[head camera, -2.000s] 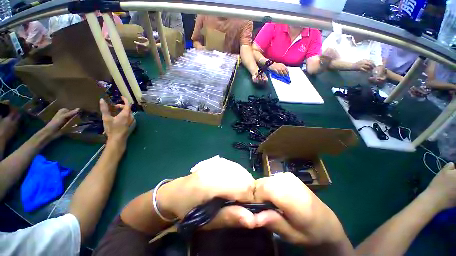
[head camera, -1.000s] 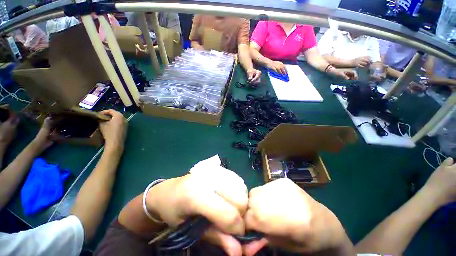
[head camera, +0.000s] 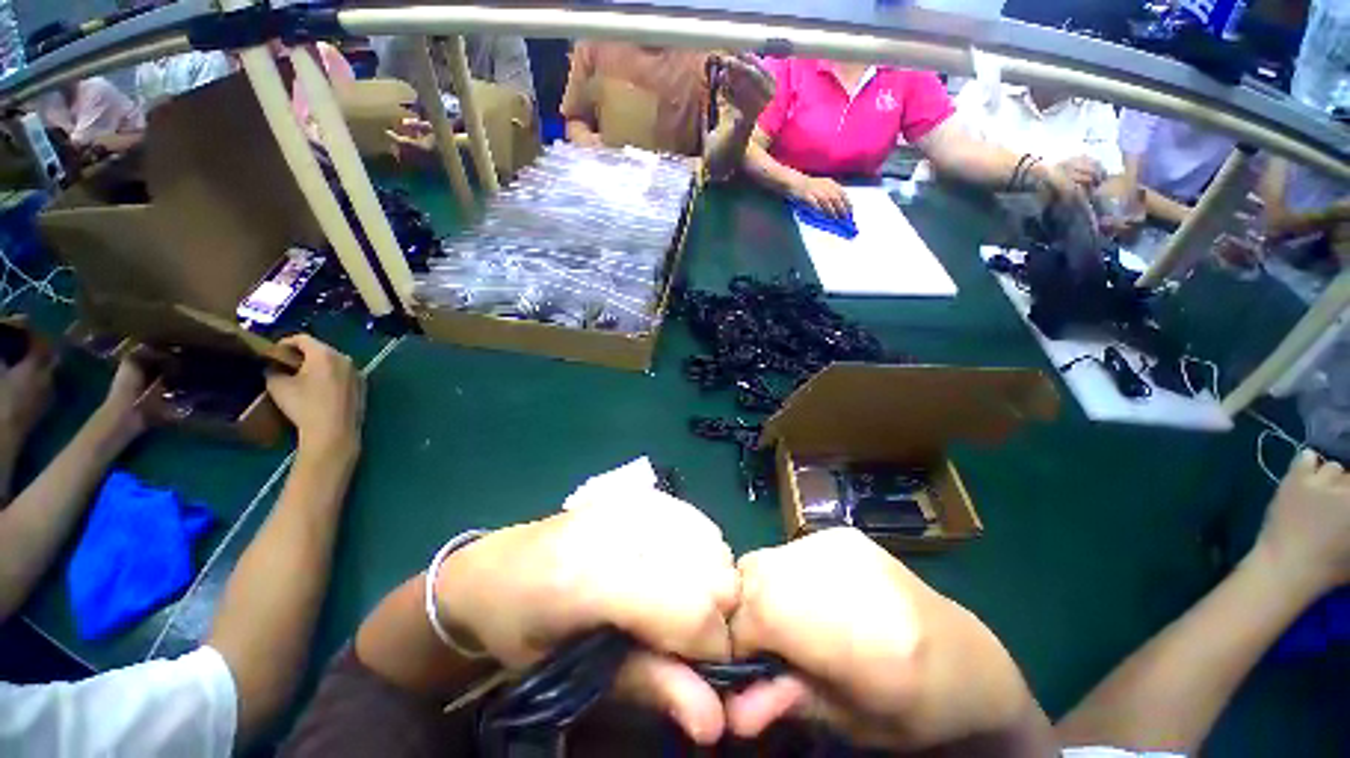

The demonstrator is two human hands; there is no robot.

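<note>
My left hand (head camera: pixel 607 585), with a white band at the wrist, and my right hand (head camera: pixel 844 622) meet knuckle to knuckle at the bottom centre. Both are closed on a folded black cable bundle (head camera: pixel 570 689); its loops hang out below my left hand, and a short dark stretch shows between my thumbs. A whitish cloth (head camera: pixel 610 486) lies by my left hand. Just beyond my hands, an open brown box (head camera: pixel 970 518) stands with its lid up, holding black parts and a shiny clear packet. A tangled black cable pile (head camera: pixel 770 333) lies behind it.
A large tray (head camera: pixel 592 350) of clear bagged parts stands upper left. White sheets (head camera: pixel 888 259) lie beyond, one under black parts (head camera: pixel 1081 289). Rack posts (head camera: pixel 348 170) rise at left. A neighbour's hands (head camera: pixel 318 400) hold a box beside a blue cloth (head camera: pixel 133 555); another arm (head camera: pixel 1229 637) reaches in right.
My hands have drawn slightly left and stay together on the cable. The left neighbour's box has been lowered and its flap moved, uncovering a phone. Across the table, a person's arm has reached toward the black parts.
</note>
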